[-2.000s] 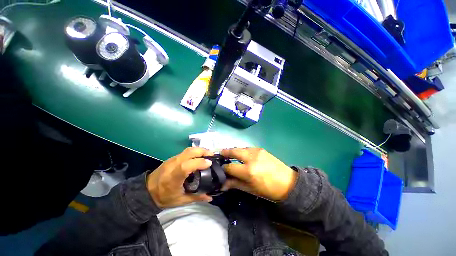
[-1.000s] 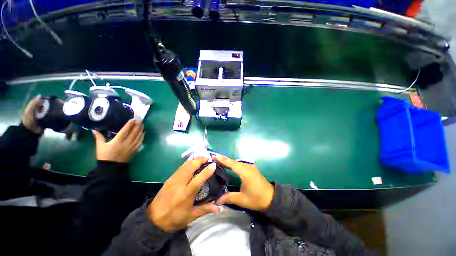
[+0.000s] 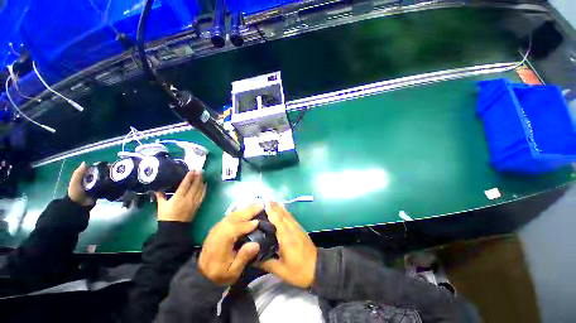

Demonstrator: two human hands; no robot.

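Note:
A security camera with a black head (image 3: 262,241) is between my two hands at the front edge of the green bench. Its white part shows in glare just beyond my fingers, and a thin white cable with a connector end (image 3: 303,199) trails right. My left hand (image 3: 230,246) is closed around the head's left side. My right hand (image 3: 292,247) holds its right side, fingers pointing forward. My fingers hide much of the head. The black electric screwdriver (image 3: 208,126) hangs at a slant, its tip beside the silver-white screw feeder (image 3: 262,120).
At left, another person's hands (image 3: 183,199) hold a row of black-headed cameras (image 3: 148,171). A yellow-and-white slim item (image 3: 230,165) lies by the feeder. A blue bin (image 3: 527,126) stands at right. Large blue bins (image 3: 82,25) with hanging white leads (image 3: 57,88) are at back left.
The view has turned. The neighbour's hands have come in at left with another camera, now against the two standing there. My hands still hold the same camera, and its cable end now shows at right.

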